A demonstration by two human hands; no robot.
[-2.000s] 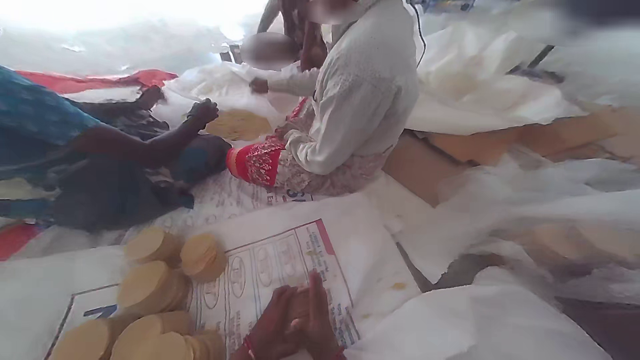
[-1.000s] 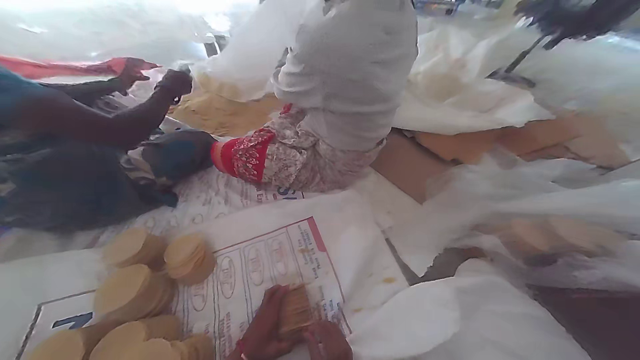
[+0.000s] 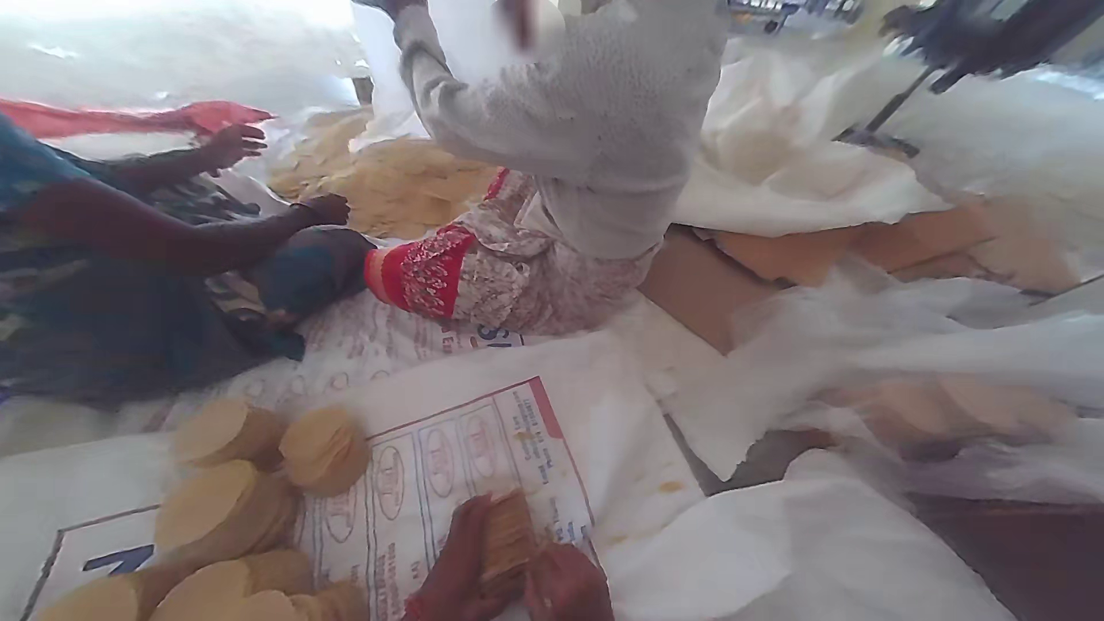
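Near the bottom centre, my left hand [image 3: 457,565] grips a stack of thin tan discs [image 3: 507,539] turned on its edge. My right hand [image 3: 565,582] is against the lower right side of that stack, its fingers curled; whether it grips a disc is hidden. Both hands are above a printed white sack [image 3: 552,466] spread on the floor. To their left stand several piles of round tan discs [image 3: 207,509], one smaller pile [image 3: 323,448] closest to the sack's printed panel.
A person in a pale top [image 3: 595,129] sits ahead, beside a large heap of tan discs [image 3: 414,185]. Another person's arm [image 3: 172,228] reaches in from the left. Cardboard pieces [image 3: 716,285] and plastic-covered discs [image 3: 957,410] lie at the right.
Two seconds ago my hands were together with no stack visible; now a disc stack is between them. The person in the pale top has shifted, and more of the heap shows.
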